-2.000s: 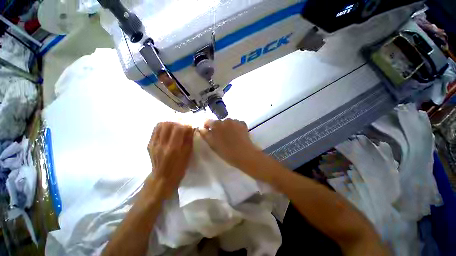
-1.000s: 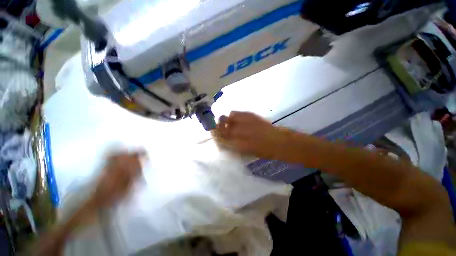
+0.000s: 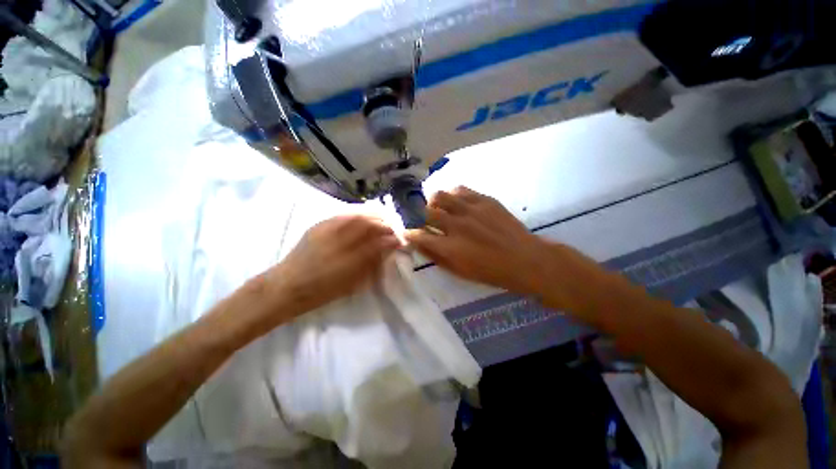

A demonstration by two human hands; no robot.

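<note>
The white garment cloth (image 3: 339, 366) lies bunched on the machine table and hangs over its front edge. A narrow folded white strip (image 3: 431, 330) runs down from the fingertips. My left hand (image 3: 339, 255) holds the cloth edge just left of the needle area. My right hand (image 3: 472, 236) pinches the same edge just right of it, and the fingertips of both hands nearly meet. The white sewing machine (image 3: 513, 101) stands above them. A dark grey cylinder (image 3: 410, 201) sits beside the needle area. The fingers and bright glare hide the needle and presser foot.
The ruler-marked table edge (image 3: 513, 316) runs along the front right. A yellow-green open box (image 3: 779, 174) is at the table's right end. White cut pieces (image 3: 779, 302) hang at the lower right. Loose white and bluish cloth (image 3: 41, 238) lies at the far left.
My left hand has moved from the left, over the cloth, back to the needle area and grips the edge. My right hand stays near the needle. The folded strip now hangs below the fingertips.
</note>
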